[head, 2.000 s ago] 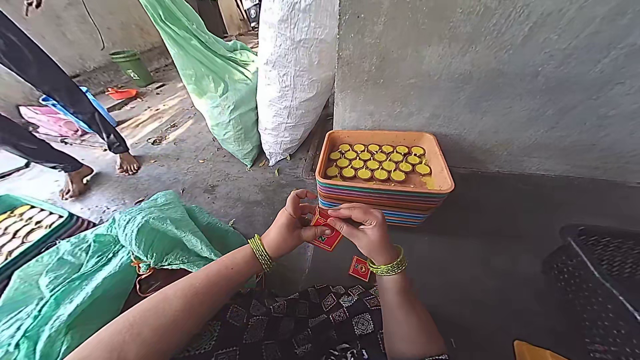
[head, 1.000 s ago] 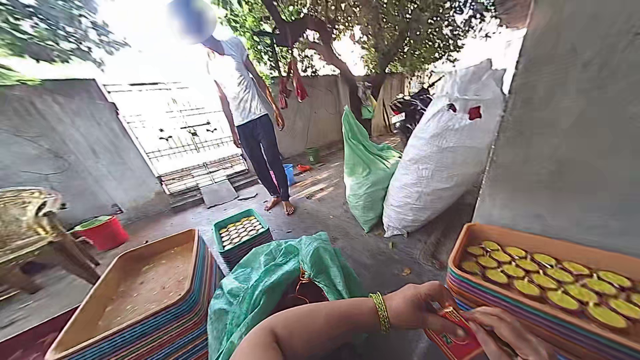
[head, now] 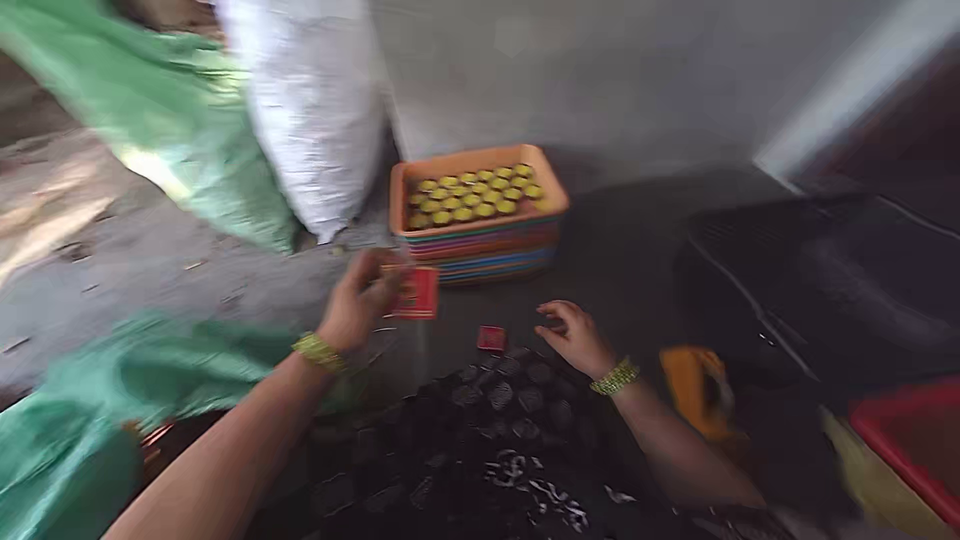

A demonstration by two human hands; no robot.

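Note:
My left hand (head: 367, 292) holds a flat red printed packet (head: 418, 293) by its left side, in front of a stack of plastic trays. My right hand (head: 574, 334) is off to the right with its fingers apart and slightly curled, and nothing shows in it. A smaller red printed piece (head: 492, 338) lies between the hands, just beyond the dark patterned cloth over my lap. The orange top tray (head: 553, 196) bears rows of round yellow-topped pieces (head: 484, 210). Motion blurs the view.
A green sack (head: 187, 135) and a white woven sack (head: 315, 105) stand left of the trays against a grey wall (head: 600, 82). Green sheeting (head: 172, 367) lies at left. At right are a black crate (head: 847, 285), an orange-yellow item (head: 694, 386) and a red tub (head: 915, 435).
My hands were together at the red packet; now they are apart, the packet in my left hand only. The view has swung left and back.

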